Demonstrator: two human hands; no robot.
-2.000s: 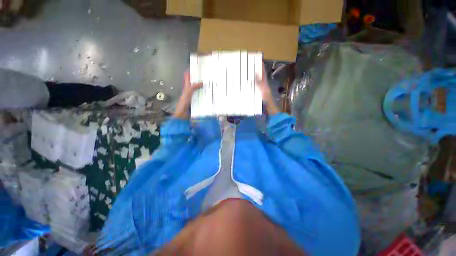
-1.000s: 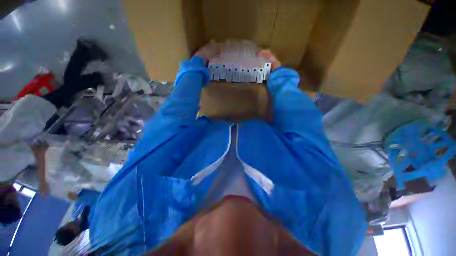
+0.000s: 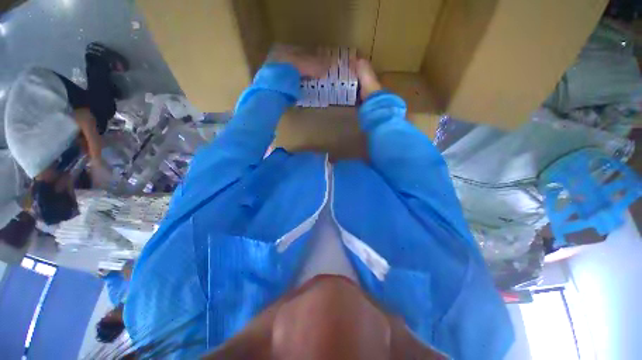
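Observation:
A large brown shipping carton (image 3: 486, 63) stands open in front of me, its flaps spread. A row of slim white boxes (image 3: 329, 93), with small dark marks on their ends, is inside the carton opening. My left hand (image 3: 304, 62) is at the left side and top of the row, partly blurred. My right hand (image 3: 364, 76) is at the right end of the row. Both hands hold the row between them. The fingertips and the carton floor below the boxes are partly hidden.
Person in a white top (image 3: 42, 116) bends at the left, by scattered pale items (image 3: 151, 133). White box stacks (image 3: 98, 228) lie at lower left, near another person's head (image 3: 109, 327). A blue plastic stool (image 3: 588, 197) and clear plastic bags (image 3: 493, 158) are at the right.
The row of white boxes went from in front of my chest down into the carton, then slightly left. The carton now fills more of the view. A person at the left has come into fuller view.

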